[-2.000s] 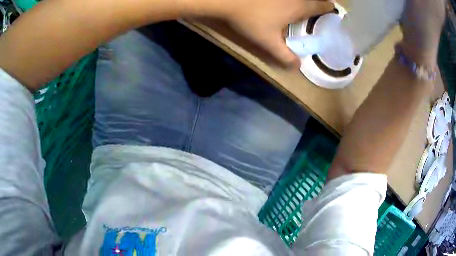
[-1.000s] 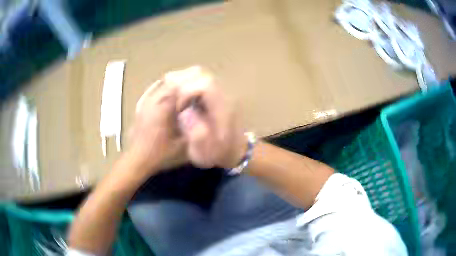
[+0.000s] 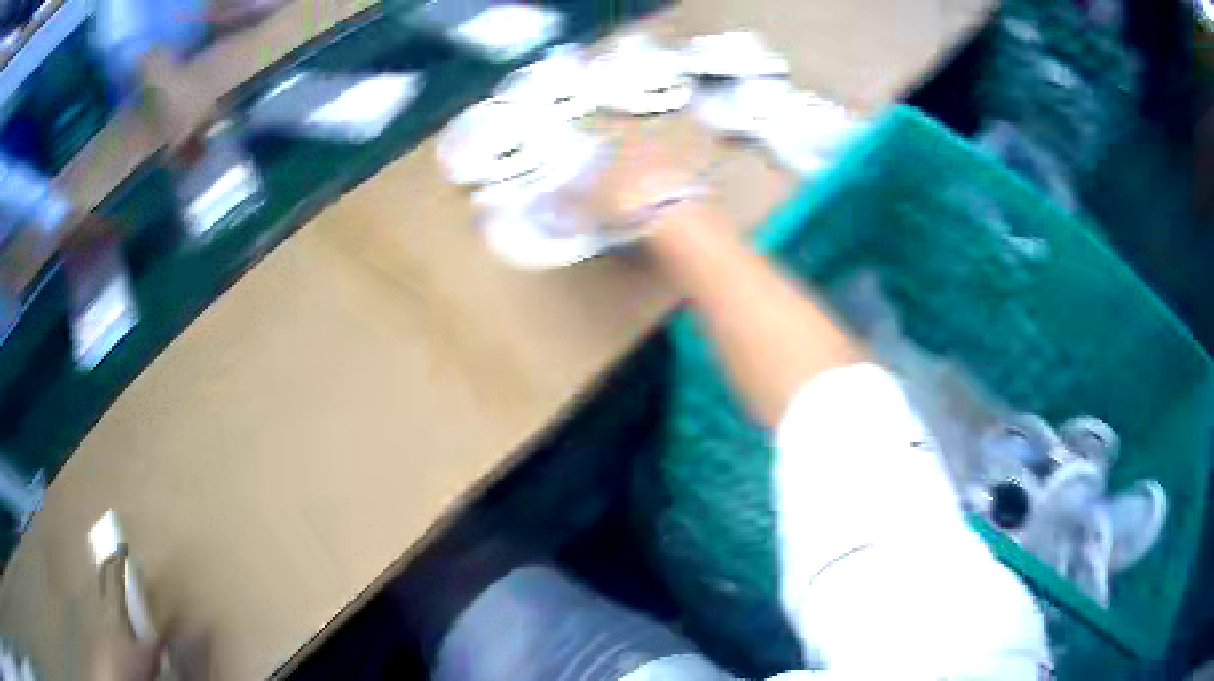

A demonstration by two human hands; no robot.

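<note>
Several round white bases lie overlapping in a heap at the far right part of the cardboard-covered table. My right hand is blurred over the near side of the heap, touching or just above a base; its grip cannot be told. My left hand is small, blurred and cut off at the lower left edge. A narrow white piece, likely an arm plate, reaches to its fingers; whether they are closed on it is unclear.
A green crate by my right side holds white ringed parts and clear film. Behind the table, bagged white packs lie on a dark green surface, with another person's hands and blue sleeves beyond.
My hands were together over the table and are now far apart. The right has reached to the base heap, the left is down at lower left. The view has swung right.
</note>
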